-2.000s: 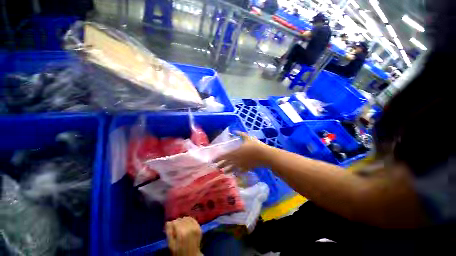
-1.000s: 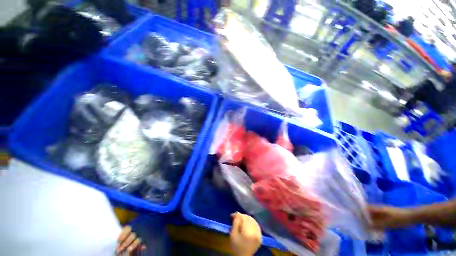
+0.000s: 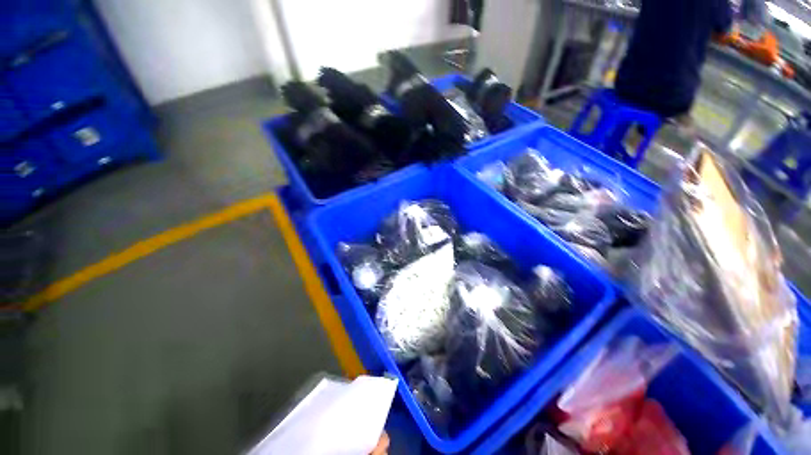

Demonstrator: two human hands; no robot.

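Observation:
A white paper sheet (image 3: 331, 418) shows at the bottom edge. A fingertip of my left hand (image 3: 382, 443) shows at its lower right edge; the rest of that hand is hidden or cut off. My right hand is not in view. Nearest in front is a blue tote (image 3: 569, 313) with a clear bag of pale pieces (image 3: 418, 302) and bags of black parts (image 3: 491, 324) around it. The tote at lower right, cut off by the edge, holds a bag of red parts (image 3: 631, 422).
A far tote holds thick black bundles (image 3: 356, 111). A rear tote holds dark bags (image 3: 569, 200). A large bag of flat tan pieces (image 3: 725, 240) lies across the right totes. Yellow floor line (image 3: 160, 240) and blue cabinet (image 3: 67, 107) stand left. A person (image 3: 671, 58) sits at back right.
The view has swung left, so the totes appear further right and the black bundles have come in. The opened red-parts bag, the fist and the arm at the right are out of view.

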